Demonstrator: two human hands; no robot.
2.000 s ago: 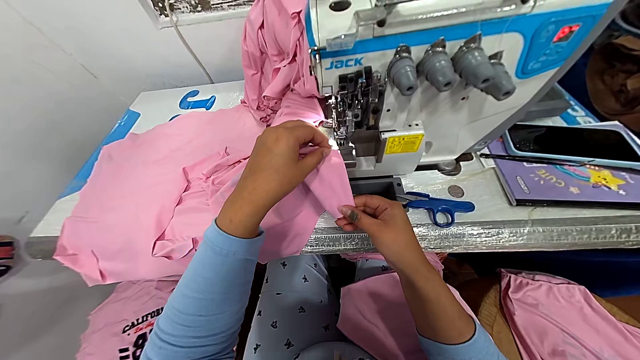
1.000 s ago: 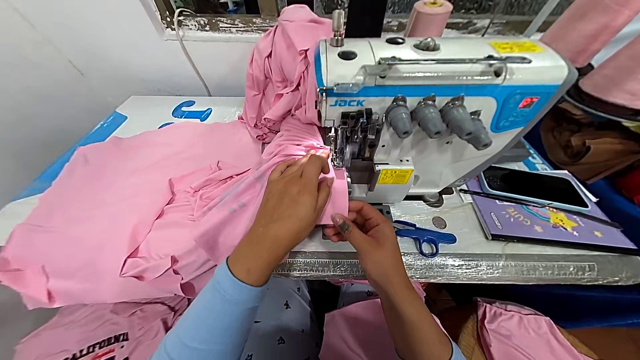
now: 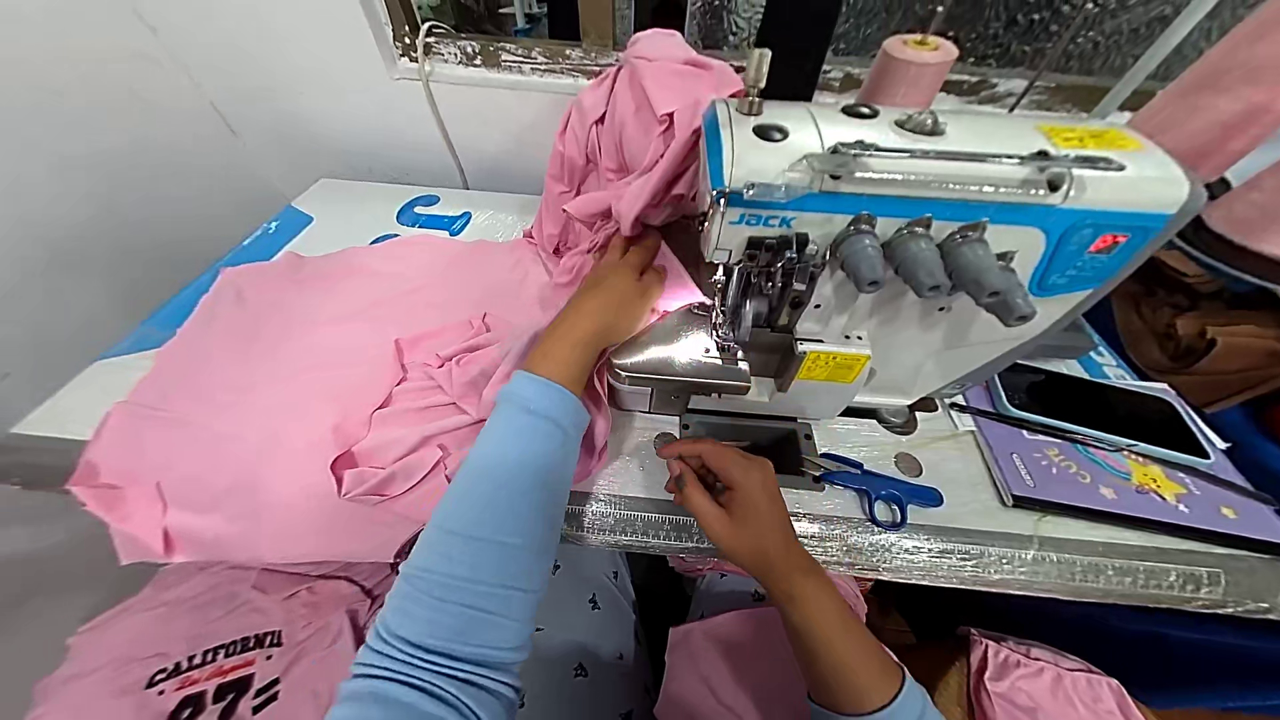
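Note:
Pink knit fabric (image 3: 300, 350) lies spread over the table left of a white and blue Jack overlock sewing machine (image 3: 940, 200), with a bunched part heaped behind the needle area. My left hand (image 3: 625, 290) rests on the fabric just left of the presser foot, its fingertips at the foot of the heap; whether they grip it is hidden. The metal bed plate (image 3: 685, 355) shows bare in front. My right hand (image 3: 725, 490) is held above the table's front part with fingers curled and no fabric in them. Blue thread snips (image 3: 880, 490) lie just right of it.
At the right, a phone (image 3: 1105, 410) and a pen lie on a purple notebook (image 3: 1090, 485). A ruler strip (image 3: 1000, 560) runs along the table's front edge. A pink thread cone (image 3: 908, 72) stands behind the machine. More pink pieces (image 3: 740, 660) lie on and near the lap.
My left hand has moved back toward the heap, and the fabric has come off the bed plate. My right hand has let go of the fabric edge. The view has shifted.

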